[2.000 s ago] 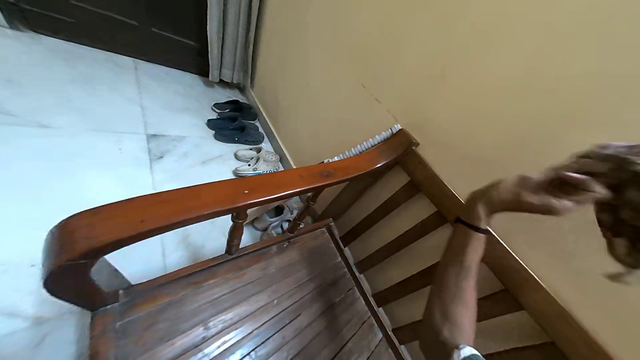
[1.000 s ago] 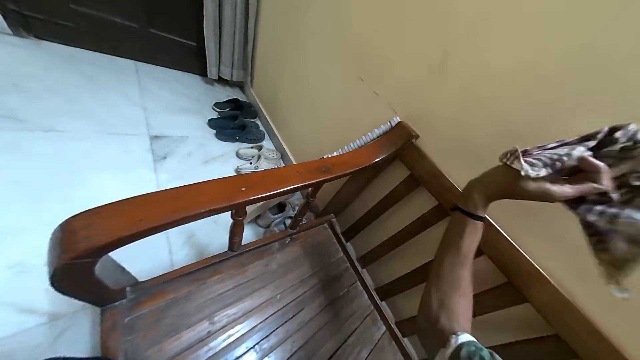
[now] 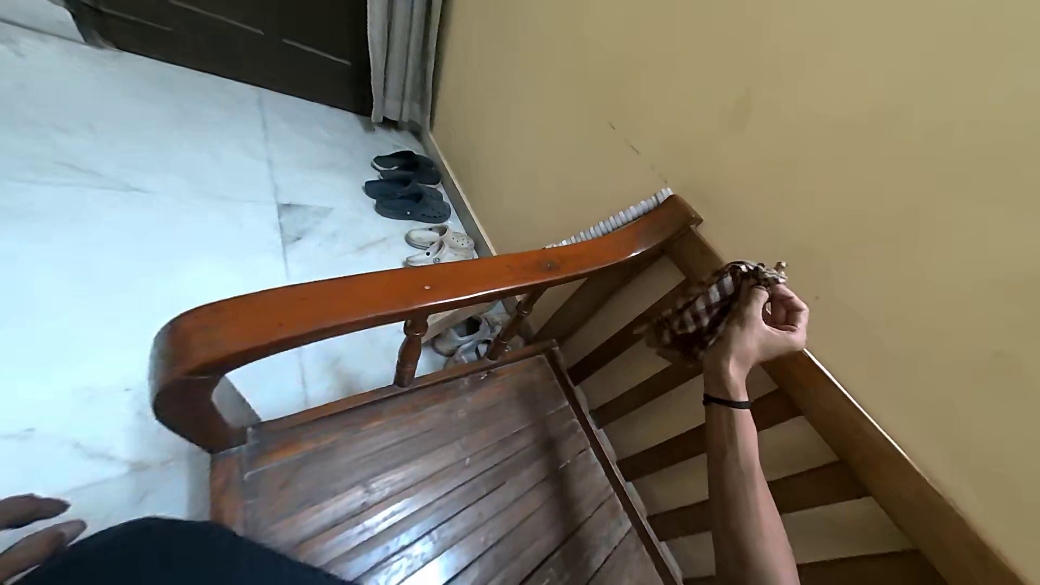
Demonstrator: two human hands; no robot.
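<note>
My right hand (image 3: 762, 325), with a dark band at its wrist, is closed on a bunched checked cloth (image 3: 699, 313) in brown and white. The cloth hangs beside the hand, over the upper slats of the wooden bench's backrest (image 3: 703, 447). Only some fingers of my left hand (image 3: 36, 528) show at the lower left edge, near my dark-clothed leg; its palm is out of view, and nothing is seen in the fingers. The curved, polished wooden armrest (image 3: 406, 291) runs across the middle, above the slatted wooden seat (image 3: 455, 471).
Dark clogs (image 3: 413, 207) and pale clogs (image 3: 443, 252) lie on the marble floor (image 3: 162, 203) along the wall. More shoes (image 3: 467, 337) show behind the armrest spindles. A yellow wall (image 3: 772, 122) rises behind the backrest; a grey curtain (image 3: 402, 65) hangs beside a dark door (image 3: 244, 41).
My right hand and the cloth have moved left, from the wall side to the top of the backrest. Fingers of my left hand have come into view at the lower left.
</note>
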